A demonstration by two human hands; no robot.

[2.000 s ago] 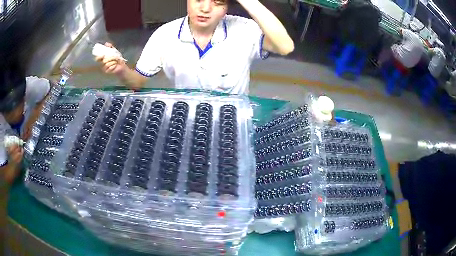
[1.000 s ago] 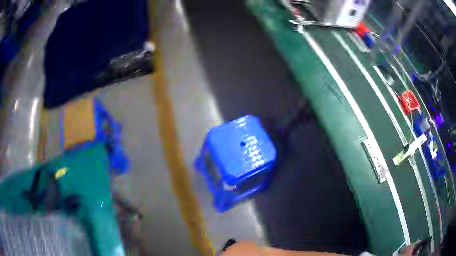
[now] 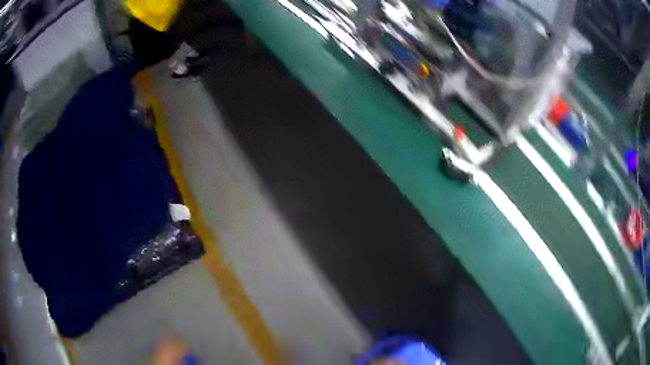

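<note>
Neither of my hands can be made out in the head view. A small blurred tan patch (image 3: 169,351) shows at the bottom left edge; I cannot tell what it is. The top of a blue stool (image 3: 403,352) is cut off by the bottom edge, with a small pale blurred spot on it. The long green bench (image 3: 399,167) with white rails runs from top centre to bottom right. A grey machine (image 3: 492,93) stands over the bench at the upper right, blurred. A small dark and white part (image 3: 456,165) lies by the rail.
Dark blue cloth (image 3: 93,207) covers equipment left of a yellow floor line (image 3: 231,289). A dark floor strip (image 3: 285,171) runs beside the bench. A person in yellow (image 3: 153,11) is partly visible at the top left. Red and blue bins (image 3: 568,121) are on the bench's far side.
The view has swung further along the bench. The blue stool has slid to the bottom edge, the machine and cloth show more fully, and the forearm at the bottom is gone.
</note>
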